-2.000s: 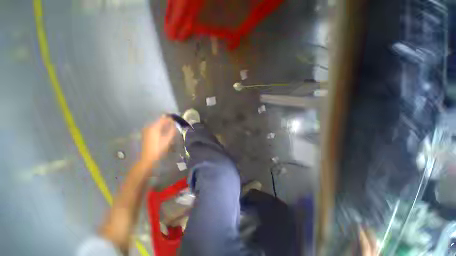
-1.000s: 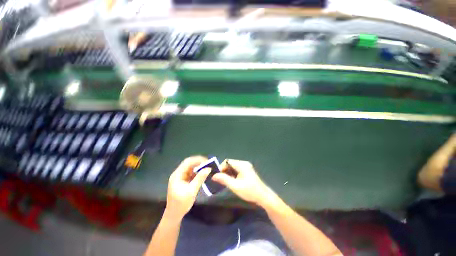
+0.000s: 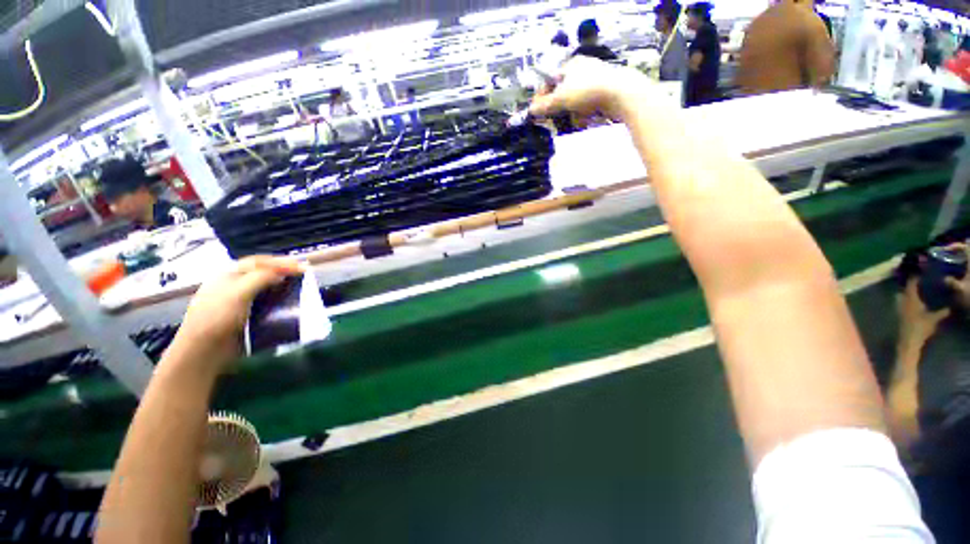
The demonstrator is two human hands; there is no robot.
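Note:
My left hand (image 3: 229,303) is at the left, over the green conveyor belt. It holds a small dark glossy rectangle (image 3: 277,319) with a white edge. My right hand (image 3: 580,87) reaches far forward to the right end of a stack of black trays (image 3: 394,197) on the raised shelf. A small pale piece (image 3: 519,117) shows at its fingertips. I cannot tell if the fingers grip it or if it lies in the tray.
The green conveyor belt (image 3: 479,327) crosses below the shelf (image 3: 739,159). A round fan (image 3: 227,459) stands at lower left near dark trays (image 3: 32,515). A small black square (image 3: 315,439) lies on the pale rail. A neighbour's hands (image 3: 923,308) hold a dark object at right.
The view has lifted from the bench to the raised shelf. My hands have moved apart: the left keeps the dark rectangle, the right has let go of it and reached forward to the tray stack.

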